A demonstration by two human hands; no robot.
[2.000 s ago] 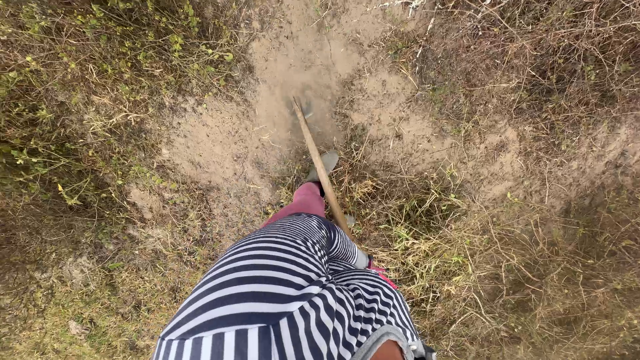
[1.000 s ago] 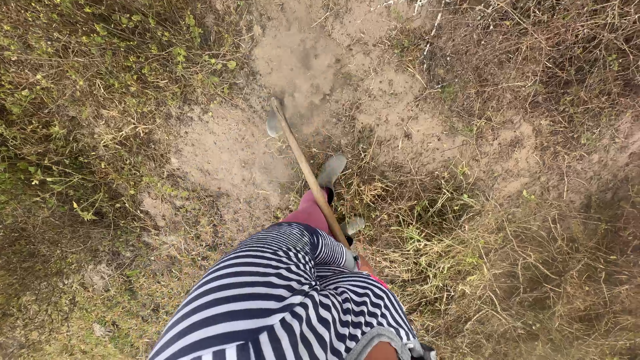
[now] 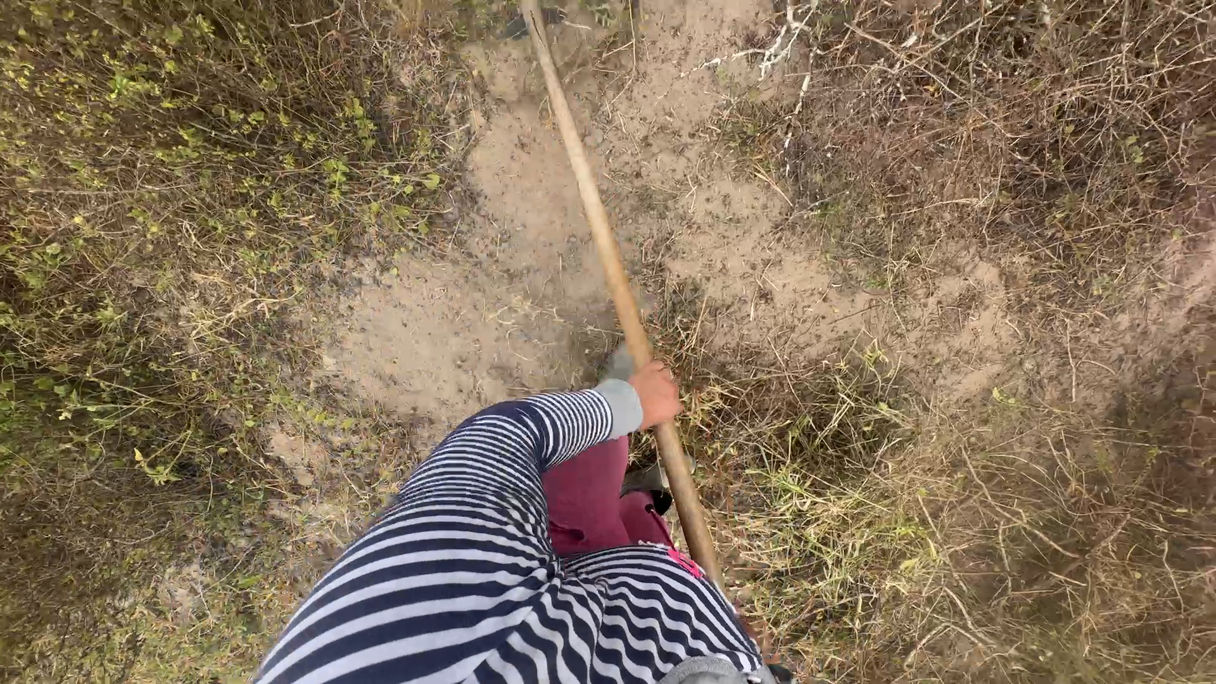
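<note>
My left hand [image 3: 655,394], in a striped sleeve with a grey cuff, is closed around the long wooden handle [image 3: 594,204] of what looks like a hoe. The handle runs from beside my waist up to the top edge of the view. There a dark, blurred blade [image 3: 518,27] shows at its far end, partly cut off by the frame. My right hand is not visible. Below the gripping hand, the lower part of the handle passes close to my pink trousers [image 3: 584,494] and a pink drawstring [image 3: 686,562].
Bare dusty soil [image 3: 427,332] lies ahead and to the left. Leafy green scrub [image 3: 285,142] grows at the left. Dry tangled brush [image 3: 997,123] and pale twigs [image 3: 784,43] are at the upper right, with dry grass [image 3: 855,532] at the lower right. My shoes are partly hidden behind the handle and hand.
The blade has moved farther out, to the top edge. My left hand and forearm have come forward into plain view on the handle. The dust seen two seconds ago has thinned.
</note>
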